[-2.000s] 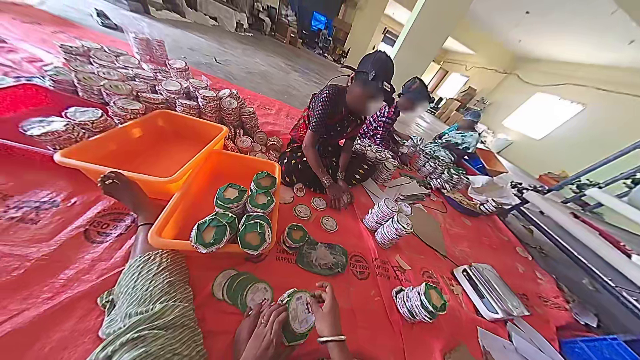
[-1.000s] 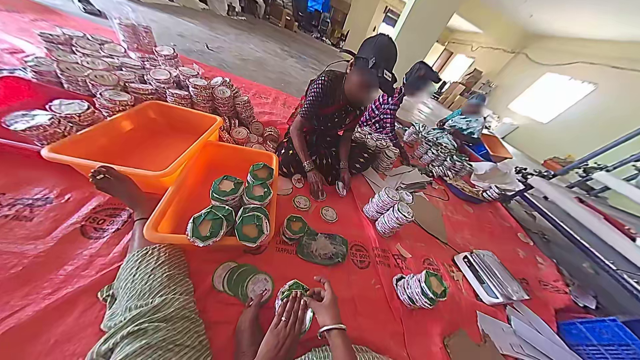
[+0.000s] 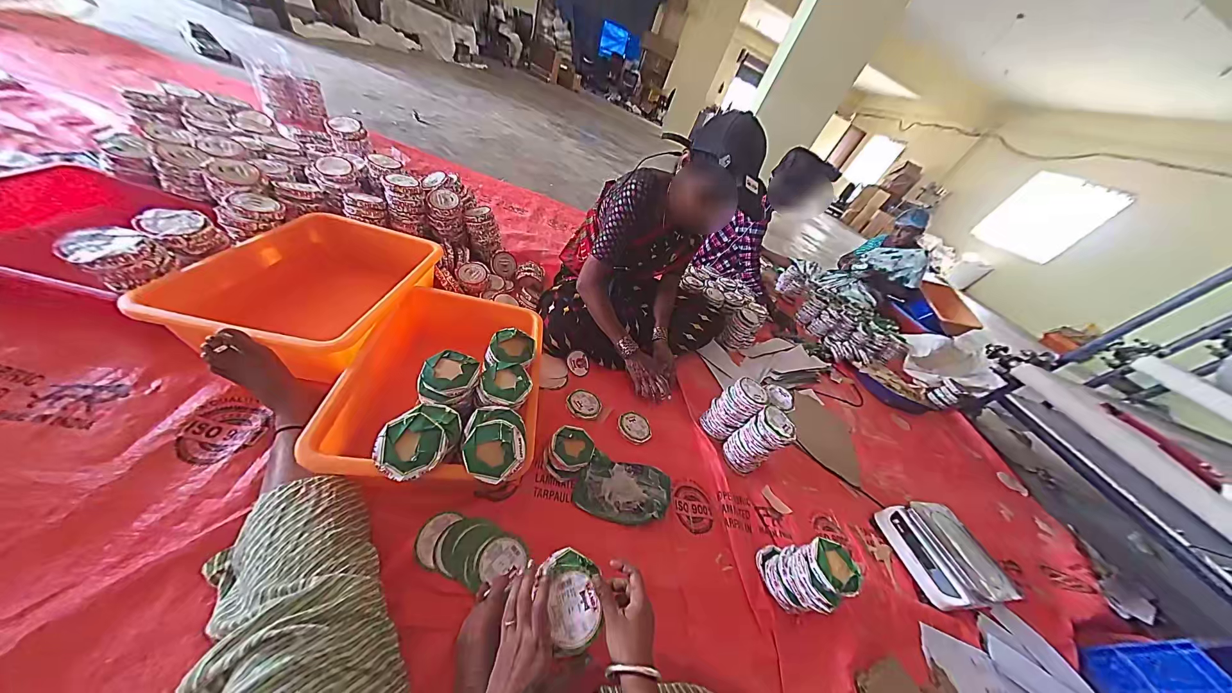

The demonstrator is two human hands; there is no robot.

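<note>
My left hand (image 3: 525, 626), with a ring on a finger, presses against the left side of an upright round stack (image 3: 575, 602) with a printed white face and green wrapping at its top. My right hand (image 3: 628, 616), wearing a bangle, touches the stack's right edge with bent fingers. Just left of my hands, several green-and-white discs (image 3: 470, 551) lie fanned out on the red tarpaulin. A green-wrapped stack (image 3: 572, 449) stands farther forward beside a green wrapper with a clear middle (image 3: 624, 489). The undersides of my fingers are hidden.
An orange tub (image 3: 327, 423) holds several green-wrapped stacks; another orange tub (image 3: 279, 279) adjoins it. My bare foot (image 3: 252, 371) is beside them. A co-worker (image 3: 645, 260) sits ahead. At right are a roll of discs (image 3: 804, 576), a weighing scale (image 3: 943, 556) and a blue crate (image 3: 1155, 666).
My left hand has moved off the front of the stack to its left side, so the printed face now shows. The co-worker's hands, apart a second ago, are together.
</note>
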